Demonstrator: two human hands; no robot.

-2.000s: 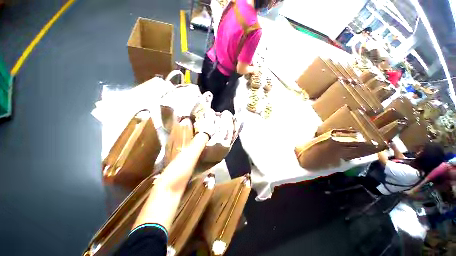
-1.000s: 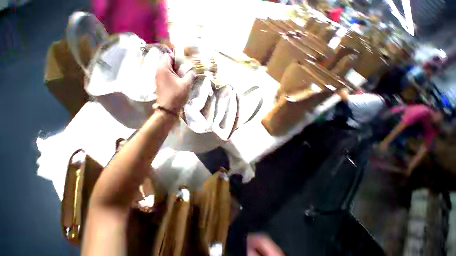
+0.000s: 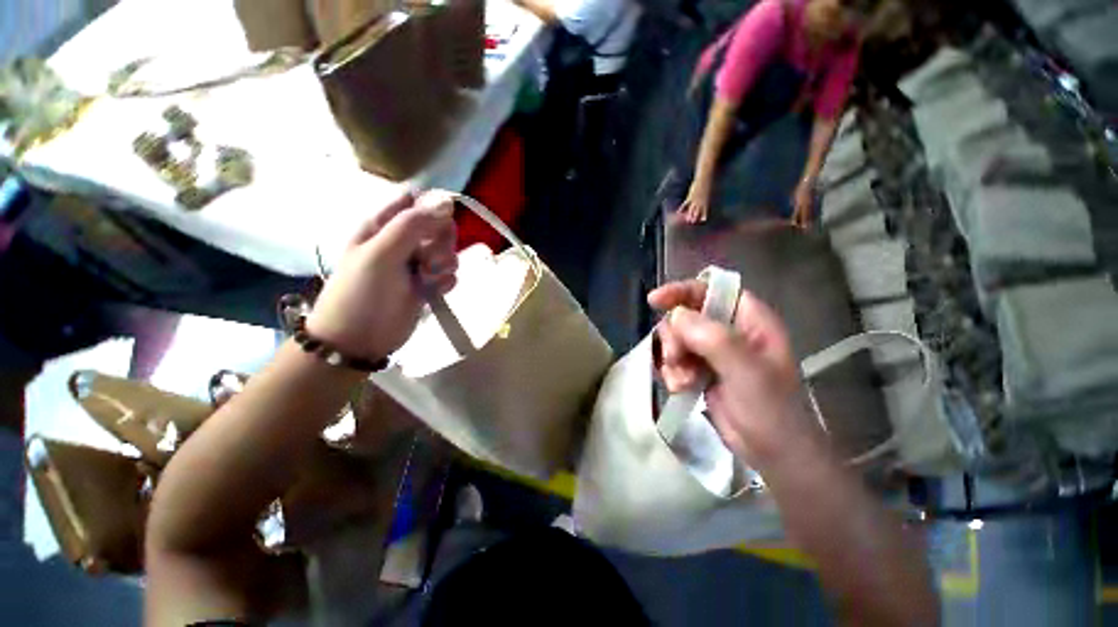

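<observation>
My left hand [image 3: 399, 263], with a beaded bracelet at the wrist, is closed on the handle of a cream tote [image 3: 521, 380] that hangs open with pale stuffing or lining showing. My right hand [image 3: 723, 349] is closed on the handle of a second cream tote [image 3: 631, 478], which hangs tilted beside the first. The two totes are close together at their lower sides. The second tote's other handle loops out to the right of my wrist.
Brown handbags [image 3: 92, 502] stand at the lower left. A white table [image 3: 294, 184] at upper left bears brown bags and small coiled items. A person in pink leans over a dark brown surface [image 3: 785, 282] ahead. Grey bags [image 3: 1048, 233] hang in tiers at right.
The view has swung right, away from the brown bags and white table. Both hands now hold cream totes up by their handles; earlier my left hand was among the cream bags on the pile.
</observation>
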